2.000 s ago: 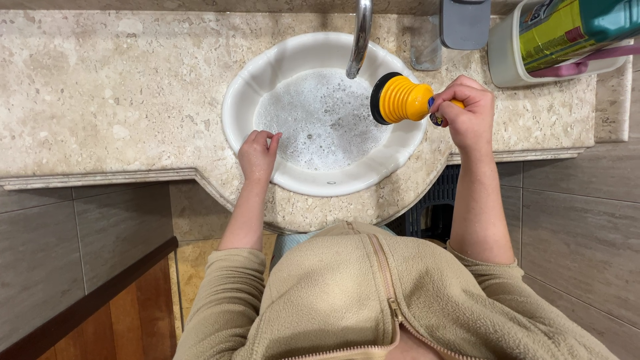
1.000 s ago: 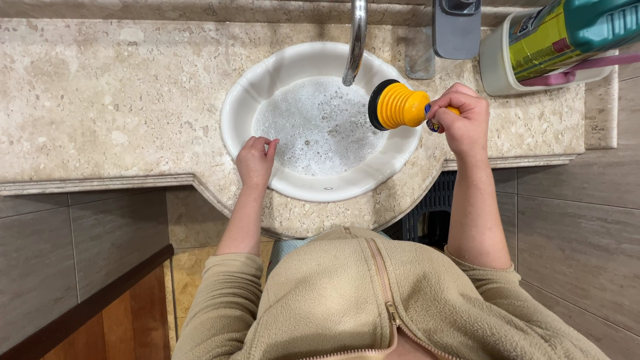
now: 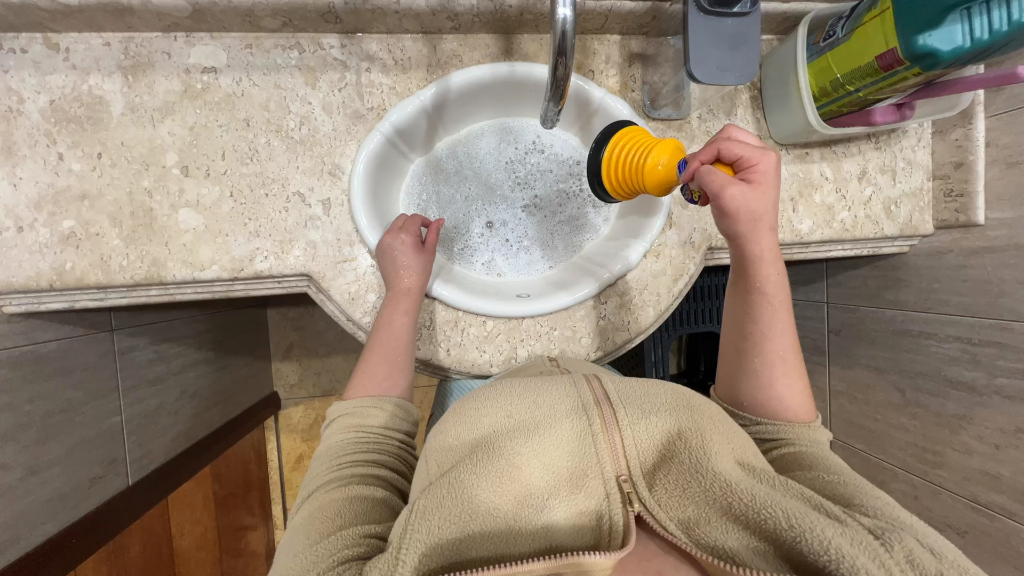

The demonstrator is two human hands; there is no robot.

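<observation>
My right hand grips the short handle of a yellow bellows-style plunger with a black rubber rim. The plunger lies sideways in the air over the right side of an oval white washbasin, its rim facing left. Foamy, bubbly water fills the lower part of the basin and hides the drain. At the basin's front left edge is my left hand, fingers curled and thumb near the fingertips, with nothing visible in it.
A chrome faucet spout reaches over the basin's back. Behind right on the stone countertop stand a grey dispenser and a translucent plastic container holding a green-and-yellow bottle and a pink-handled tool. Below right is a dark plastic crate.
</observation>
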